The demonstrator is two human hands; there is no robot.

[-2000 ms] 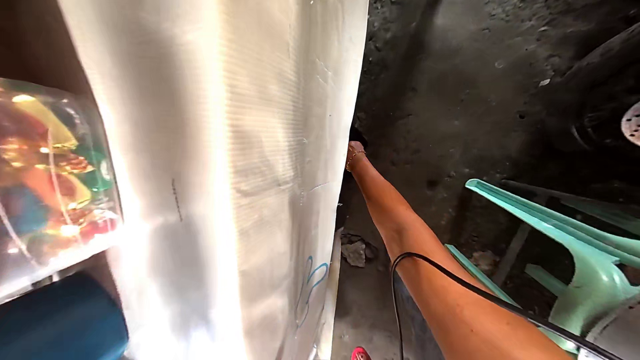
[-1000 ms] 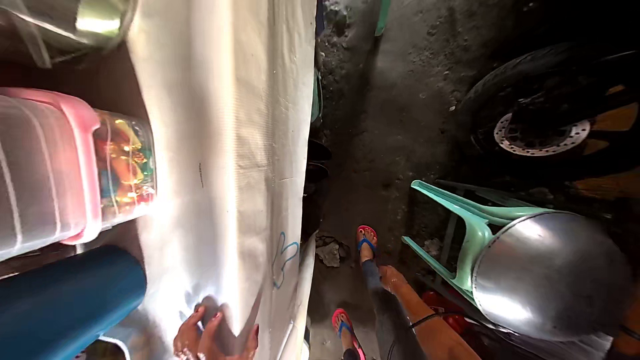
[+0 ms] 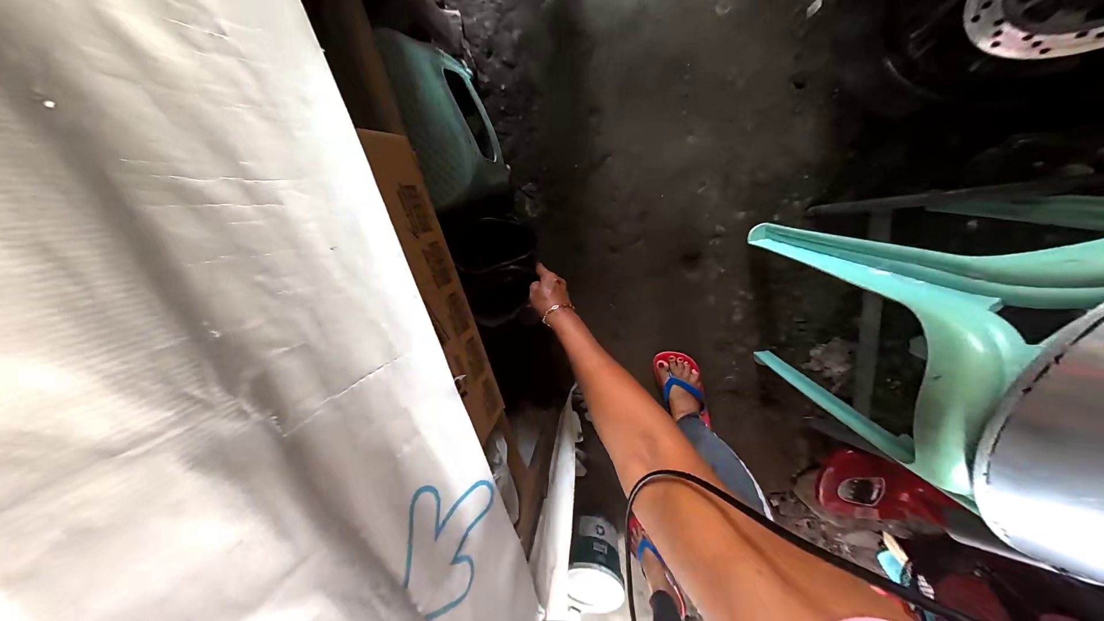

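My right hand point(image 3: 549, 291) reaches down beside the sheet-covered table and touches or grips the edge of a black item point(image 3: 498, 263), perhaps a bag or container; the dark area hides its fingertips in part. A thin bracelet is on the wrist. Left of the hand stands a cardboard box point(image 3: 440, 280) with printing, under the overhang of the white sheet point(image 3: 259, 302). Beyond the black item lies a green plastic object point(image 3: 440, 121) with an oblong opening. A black cable point(image 3: 733, 492) loops over the forearm. My left hand is out of view.
On the right, a green plastic chair point(image 3: 949, 345) stands by a round metal surface point(image 3: 1052, 448). A wheel's brake disc point(image 3: 992, 34) is at the top right. A red object point(image 3: 871, 492) lies below the chair, and a green-and-white can point(image 3: 595, 552) stands near my feet in flip-flops.
My right hand, beside my leg one second ago, has moved out to the black item under the table edge. The left hand, earlier on the white sheet, has left the view. The view has shifted closer.
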